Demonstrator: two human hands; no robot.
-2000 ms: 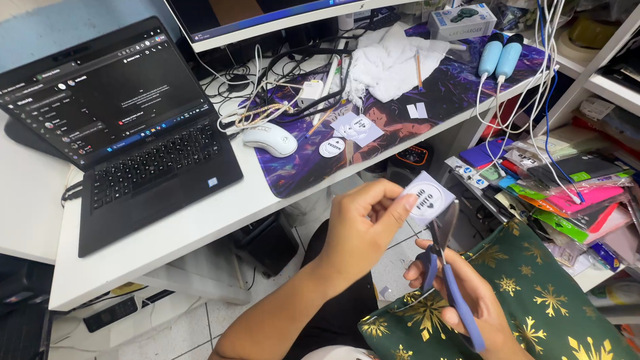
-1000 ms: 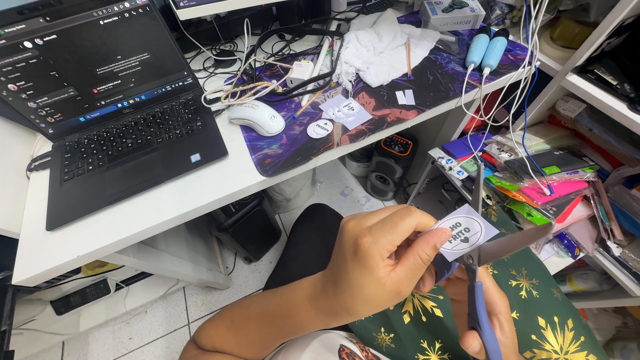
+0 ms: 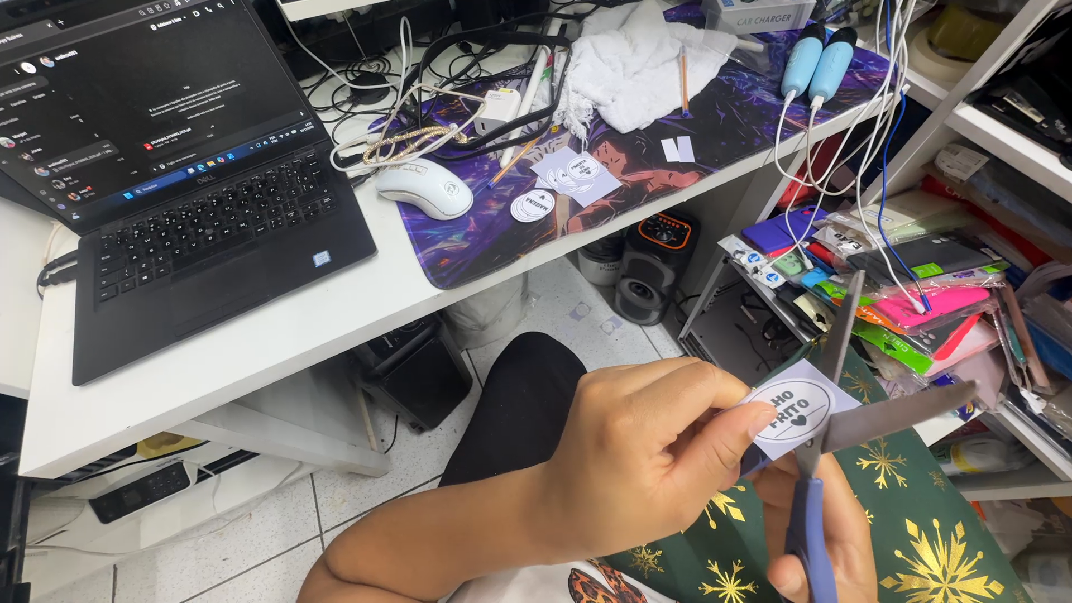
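Between its thumb and fingers, my left hand (image 3: 645, 452) pinches a square paper label (image 3: 796, 408) printed with a circle, lettering and a small heart. My right hand (image 3: 825, 528) holds blue-handled scissors (image 3: 809, 494) at the lower right. Their blades are spread apart at the label's right edge, one pointing up and one to the right. Part of the right hand is hidden behind the handles and the label. Cut round labels (image 3: 533, 206) lie on the patterned desk mat, beside a paper square (image 3: 596, 189) with more round labels on it.
A laptop (image 3: 209, 226) and a white mouse (image 3: 425, 189) are on the white desk. Behind them lie tangled cables, a white cloth (image 3: 628, 63) and blue cylindrical devices (image 3: 819, 67). Packaged items (image 3: 930, 293) crowd the shelf at right. A green snowflake-patterned fabric (image 3: 896, 502) lies beneath my hands.
Two seconds ago the label was held more upright, with the scissor blades closer together. The blades are now spread wide and the label is tilted. The view has shifted somewhat.
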